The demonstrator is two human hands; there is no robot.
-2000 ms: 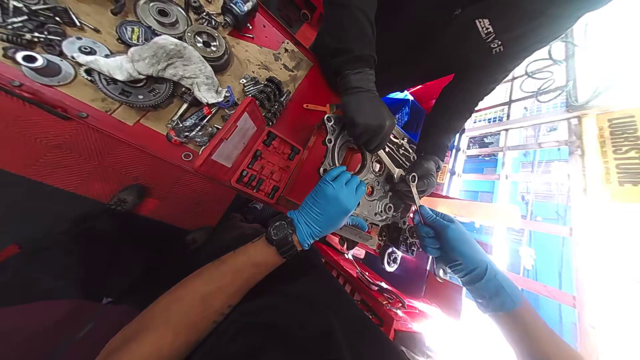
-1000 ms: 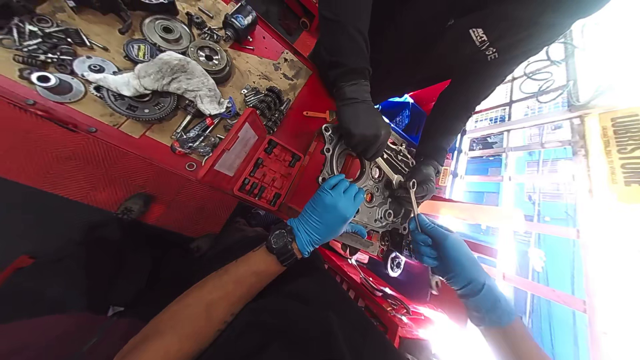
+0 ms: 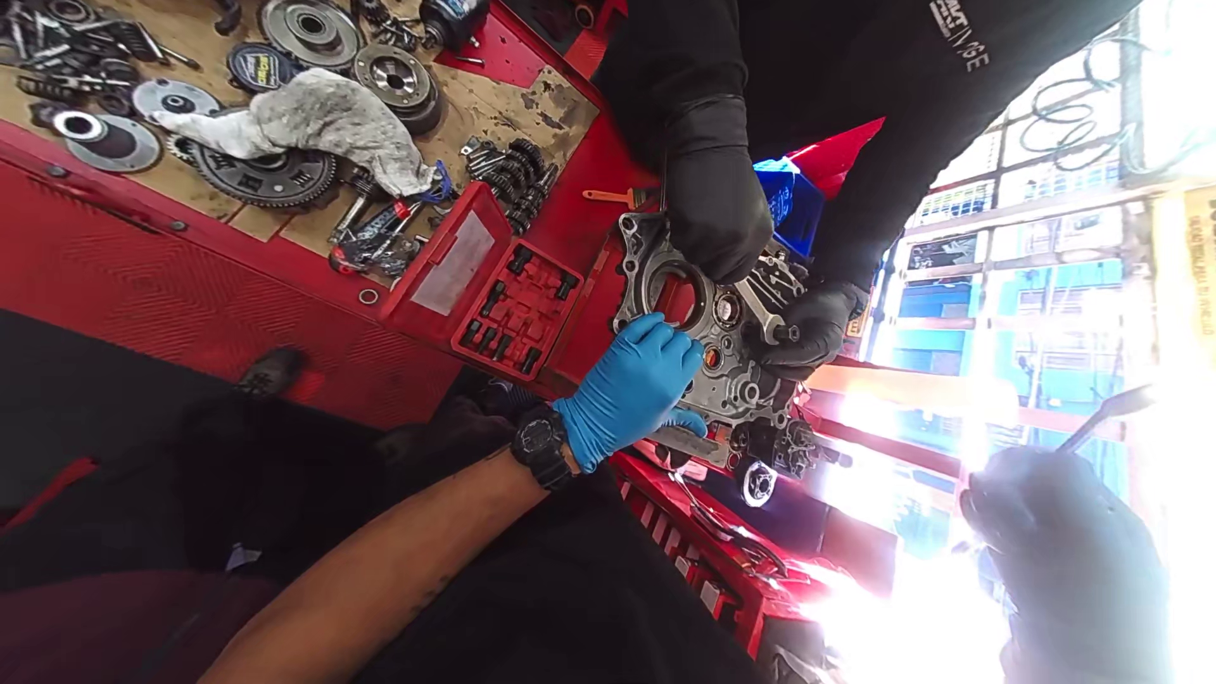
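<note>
My left hand (image 3: 632, 389), in a blue glove, grips the near edge of a grey metal engine casing (image 3: 727, 385) with round bores. At the right, washed out by glare, my gloved right hand (image 3: 1059, 532) holds a slim wrench (image 3: 1102, 418), away from the casing. A co-worker's black-gloved hands (image 3: 717, 214) are over the casing's far side. Another wrench (image 3: 760, 309) lies between those hands, its end by a bolt or socket near the co-worker's other hand (image 3: 812, 328).
An open red case (image 3: 518, 309) of black bits sits left of the casing. Gears (image 3: 266, 176), shafts, a dirty rag (image 3: 332, 128) and a power tool (image 3: 451, 19) cover the workbench at upper left. An orange-handled scraper or brush (image 3: 608, 197) and a blue bin (image 3: 793, 204) lie beyond the casing.
My right hand has moved right with its wrench, away from the casing and the co-worker's hand. My left hand stays on the casing's edge.
</note>
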